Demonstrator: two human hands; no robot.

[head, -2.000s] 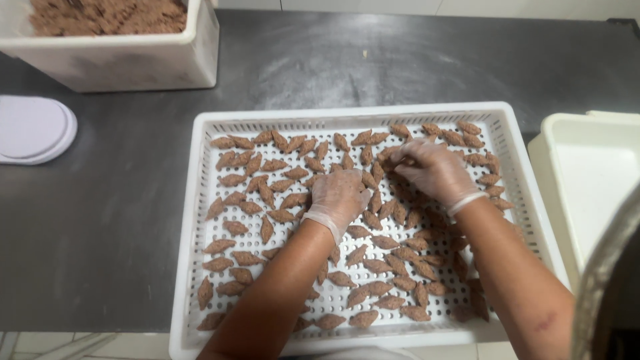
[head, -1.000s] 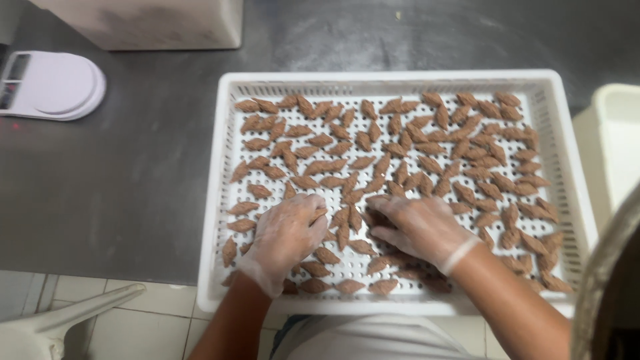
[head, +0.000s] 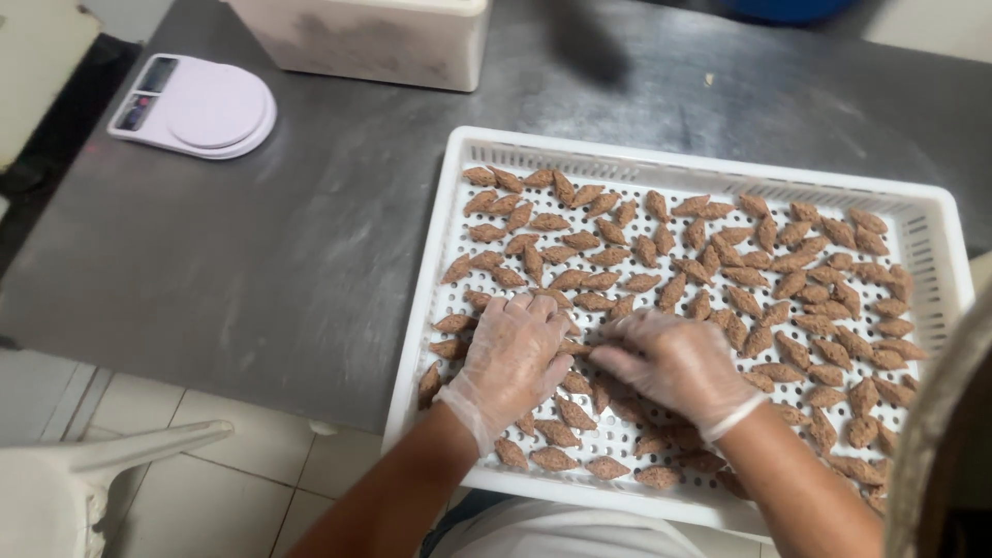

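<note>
A white perforated plastic tray (head: 701,167) holds many brown, spindle-shaped pieces that look like raw kibbeh, laid in a loose single layer. My left hand (head: 515,356), in a clear plastic glove, rests low over the left part of the tray, its fingertips among the pieces. My right hand (head: 674,360), gloved too, is just to its right with fingers bent down. One brown piece (head: 574,349) lies between the two hands, by the right thumb and index finger; whether it is gripped cannot be told. The hands hide the pieces beneath them.
The tray stands on a dark metal table (head: 256,263). A white digital kitchen scale (head: 198,108) lies at the upper left, and a white plastic bin (head: 380,43) stands at the back. Part of a white plastic chair (head: 116,457) shows at the lower left, and a dark rounded edge crosses the lower right.
Both hands were higher in the tray at first, then near its front edge; now they are over its left middle. The view has shifted, bringing the whole scale into sight.
</note>
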